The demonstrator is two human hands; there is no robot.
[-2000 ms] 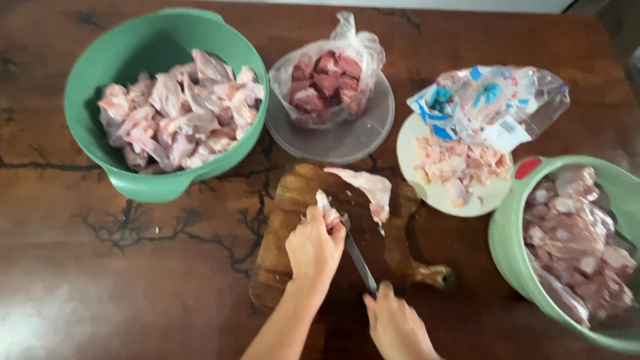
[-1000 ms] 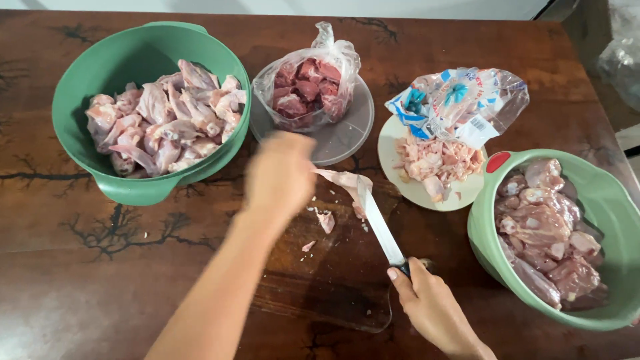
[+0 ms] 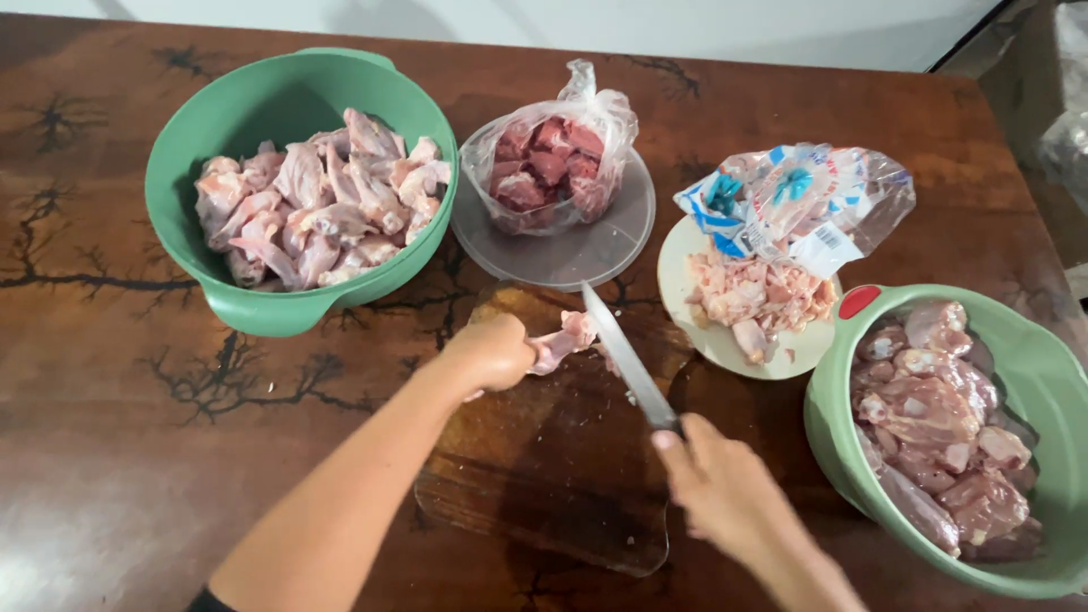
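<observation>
My left hand (image 3: 493,353) is closed around a piece of raw chicken (image 3: 561,342), probably a wing, above the upper part of a wooden cutting board (image 3: 527,476). My right hand (image 3: 718,476) grips a kitchen knife (image 3: 629,361) by its black handle. The blade points up and left, its edge beside the chicken's right end; whether they touch is hard to tell. Small scraps lie on the board by the blade. The part of the chicken within my left fingers is hidden.
A green bowl (image 3: 297,310) of chicken wings stands upper left. Behind the board, a clear lid (image 3: 557,263) holds a bag of red meat chunks (image 3: 548,166). At right are a plate (image 3: 722,344) of chicken scraps, a printed plastic bag (image 3: 799,200) and a light green bowl (image 3: 824,408) of chicken pieces.
My left hand, blurred in the frame before, now holds chicken over the board. The knife, earlier low between my hands, now points up and left beside it.
</observation>
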